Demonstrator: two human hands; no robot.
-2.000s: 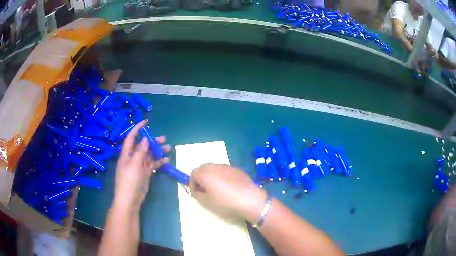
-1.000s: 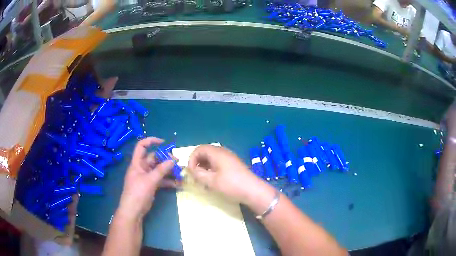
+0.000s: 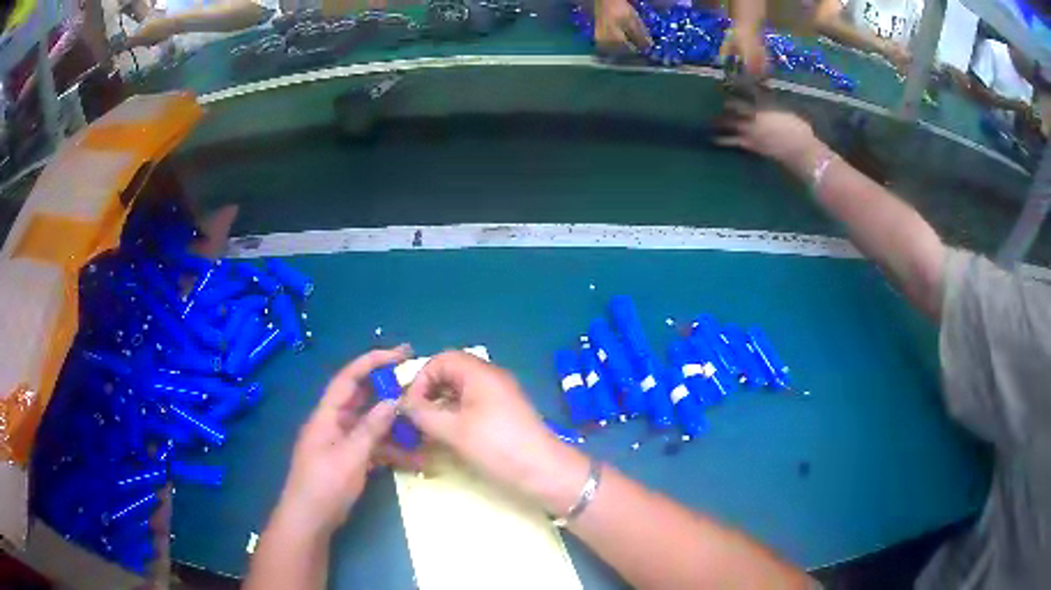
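My left hand (image 3: 334, 444) holds a blue cylindrical cell (image 3: 390, 385) between thumb and fingers. A white patch shows at the cell's upper side, by my right fingertips. My right hand (image 3: 473, 421) has its fingertips pinched together against the cell; whether they hold a small sticker cannot be told. The pale yellow label sheet (image 3: 484, 536) lies upright under both hands, its upper part mostly covered. Labelled cells (image 3: 628, 357) with white bands lie in a group right of the sheet. Loose blue cells (image 3: 190, 369) form a heap at the left.
A taped cardboard box (image 3: 69, 242) lies open at far left. A pale metal rail (image 3: 530, 239) edges the dark green belt. A person at right (image 3: 1003, 392) reaches an arm across the belt. Hands opposite are at a far blue cell pile (image 3: 680, 35). Pale specks lie on the bench.
The cell, first held long and slanting between both hands, is now tucked in my left fingers with my right fingertips on it. A person's arm has come in at right, and hands at the far pile.
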